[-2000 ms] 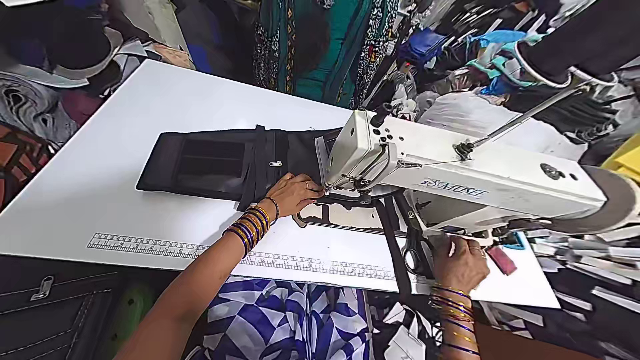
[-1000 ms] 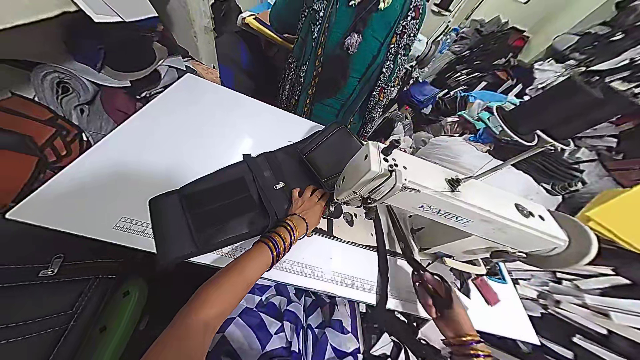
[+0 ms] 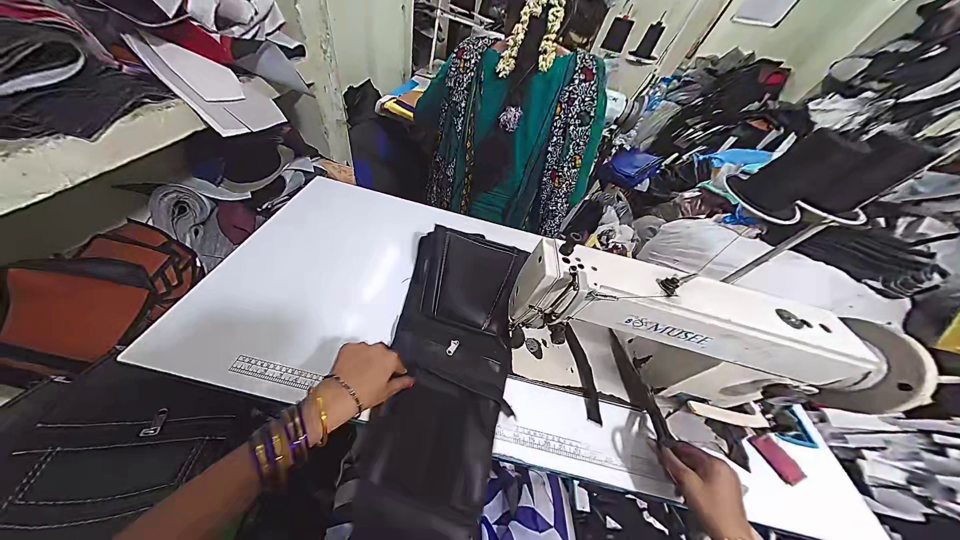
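A long black bag panel [image 3: 442, 420] with a zipper pull and a stitched pocket lies across the white table, its near end hanging over the front edge. My left hand [image 3: 371, 381] grips the panel's left edge. To the panel's right stands a white sewing machine [image 3: 720, 337], its needle head beside the pocket part. My right hand [image 3: 705, 480] holds dark scissors [image 3: 645, 390], blurred, with the blades pointing up and left below the machine arm. A narrow black strip [image 3: 583, 371] lies between the scissors and the panel.
A ruler scale [image 3: 277, 371] runs along the white table's [image 3: 330, 255] front edge. A small red piece [image 3: 778, 459] lies at right. Black and orange bags [image 3: 75, 307] are at left. Beyond the table is a person in green [image 3: 517, 142], with heaped materials to the right.
The black panel has turned from lying leftward across the table to running toward me over the front edge. My right hand took up the scissors from beside it. The view has tilted up.
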